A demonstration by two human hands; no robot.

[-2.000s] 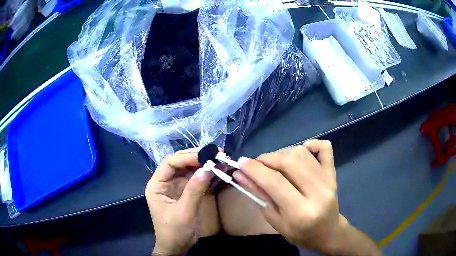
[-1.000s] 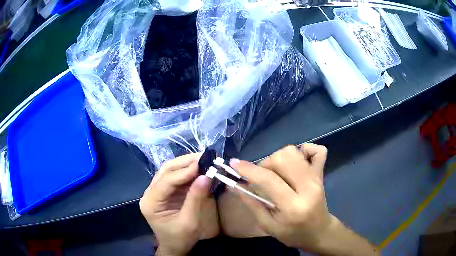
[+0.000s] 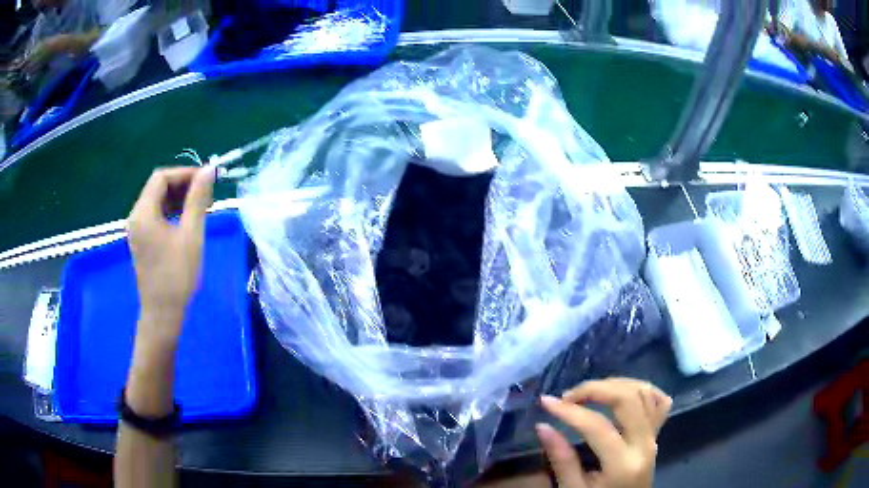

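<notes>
My left hand [image 3: 171, 233] is raised over the green belt at the upper left. Its fingertips pinch a small piece with white connectors [image 3: 223, 166] and thin pale leads; its dark part is mostly hidden by the fingers. My right hand [image 3: 615, 429] is at the lower right, in front of the bag, fingers apart and holding nothing visible. The clear plastic bag liner [image 3: 562, 229] stands open between the hands, with bulk black parts [image 3: 434, 257] inside and a white paper [image 3: 459, 145] at its far edge.
A blue tray [image 3: 157, 334] lies below my left hand. A clear bin [image 3: 703, 310] with white sleeves and bagged white parts [image 3: 757, 238] are at the right. A metal post [image 3: 710, 95] rises by the green belt [image 3: 634, 105]. A blue container and people's arms are beyond.
My hands have separated. My left hand has moved up and left over the belt with the piece; my right hand has let go and moved right and down. The view has shifted up and left.
</notes>
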